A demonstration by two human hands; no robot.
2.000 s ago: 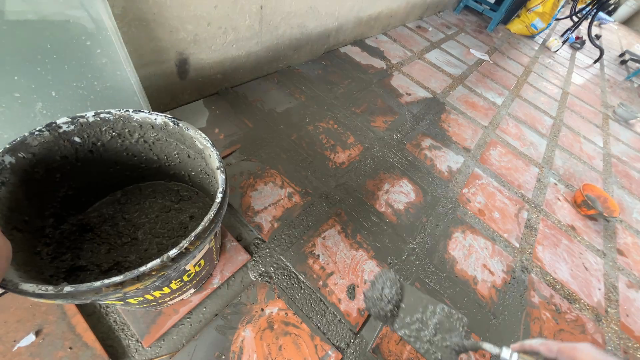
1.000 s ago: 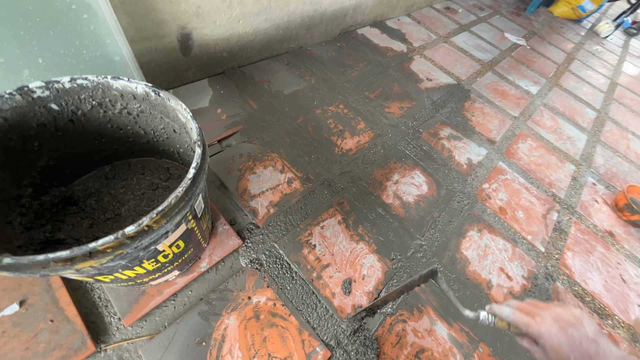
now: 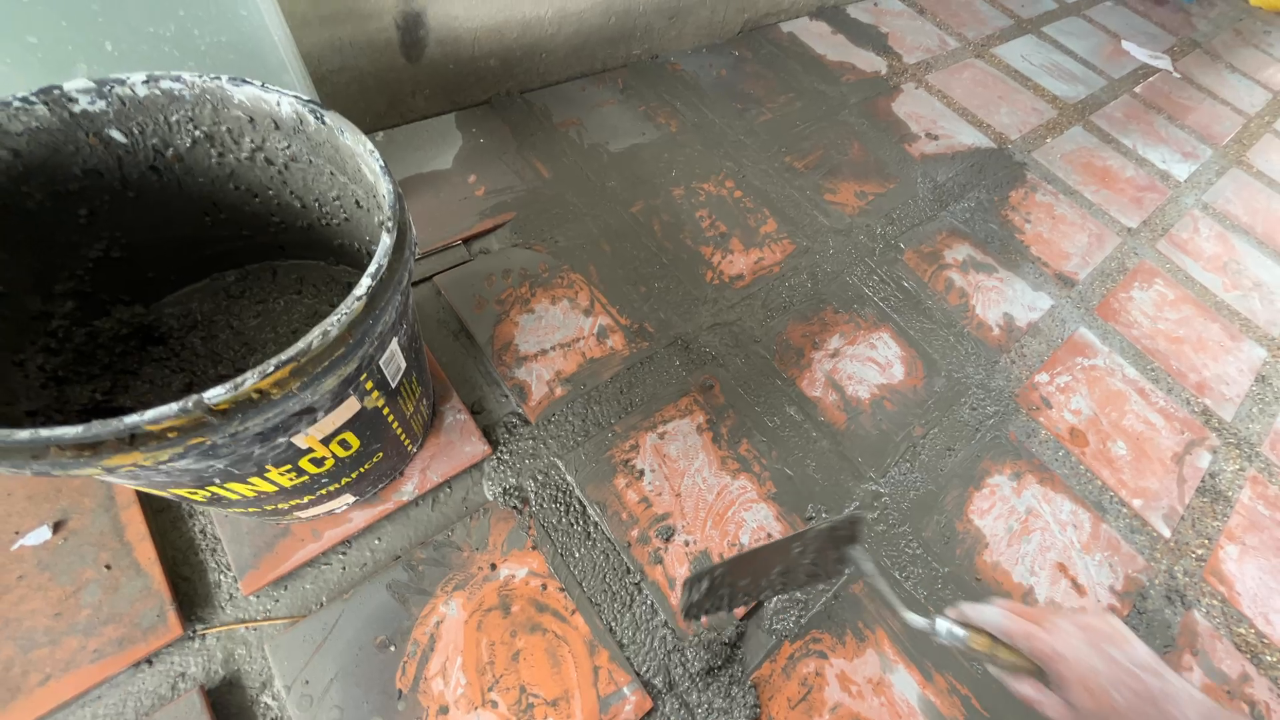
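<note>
My right hand (image 3: 1070,650) at the lower right is closed round the wooden handle of a trowel (image 3: 775,568). The trowel's metal blade, smeared grey, is tilted over the mortar joint between red clay tiles. Wet grey mortar (image 3: 630,530) fills the joints there and coats the edges of the tiles. A smeared tile (image 3: 690,490) lies just beyond the blade. On the left stands a black plastic bucket (image 3: 300,470), partly full of dark grey mortar (image 3: 250,320). My left hand is out of the frame.
A concrete wall (image 3: 560,45) runs behind the floor, with a pale glass-like panel (image 3: 150,35) at the upper left. The bucket rests partly on a red tile (image 3: 460,430). Farther right, tiles (image 3: 1120,425) have rough, gritty joints. A pale scrap (image 3: 1150,55) lies at the upper right.
Two seconds ago the trowel carried a lump of mortar; now its blade shows only a smear. A part of my left hand was at the bucket's left rim and has left the view.
</note>
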